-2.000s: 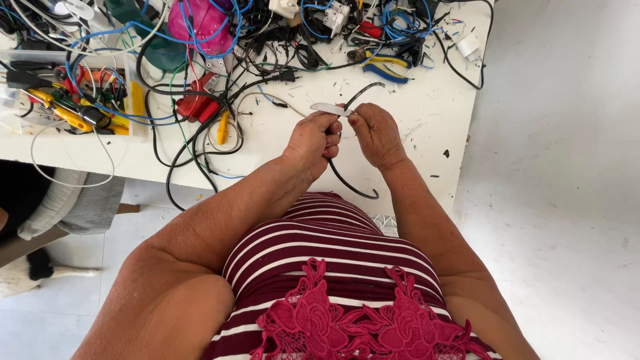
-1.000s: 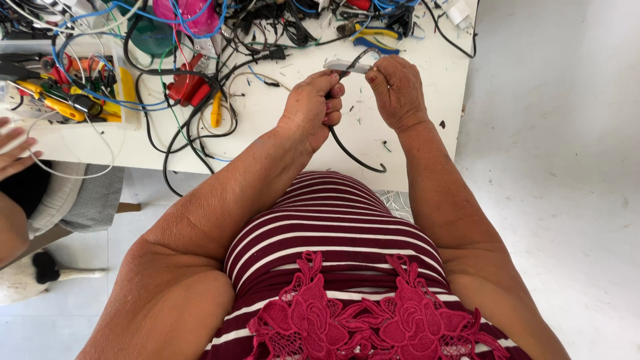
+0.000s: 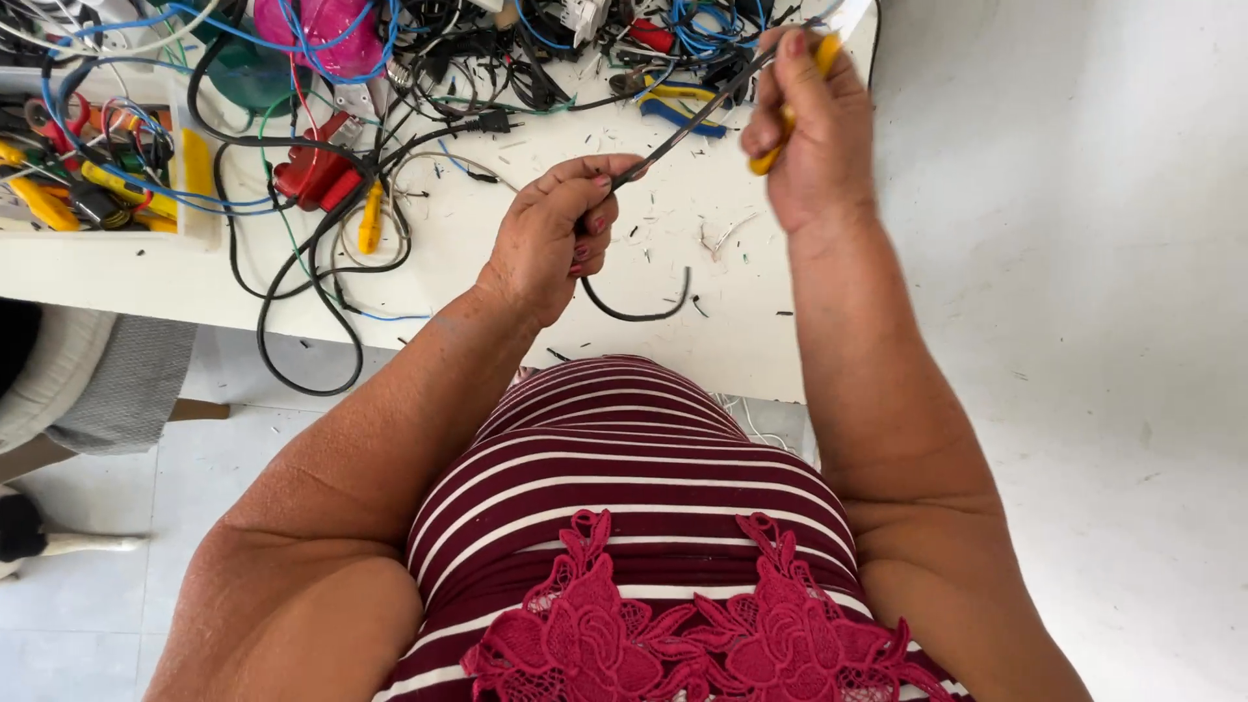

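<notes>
My left hand [image 3: 565,229] is closed around a black cable [image 3: 682,132]. One end of the cable curls out below that hand over the white table, and the rest runs up and right to my right hand [image 3: 814,122]. My right hand grips a yellow-handled tool, probably a knife [image 3: 770,156], and the cable's upper part passes by its thumb. The tool's far end is blurred near the top edge. Blue-and-yellow pliers [image 3: 682,102] lie on the table between and beyond my hands.
Tangled cables [image 3: 322,263] and a red tool [image 3: 317,171] cover the left. A clear bin [image 3: 200,185] holds yellow-handled tools. A yellow screwdriver handle [image 3: 370,219] lies beside it. Cut scraps dot the white table [image 3: 721,361]. An animal's leg [image 3: 93,543] shows on the floor.
My right hand has moved up and away from my left hand, and a length of cable now stretches between them. The other person's hand at the left edge is out of view.
</notes>
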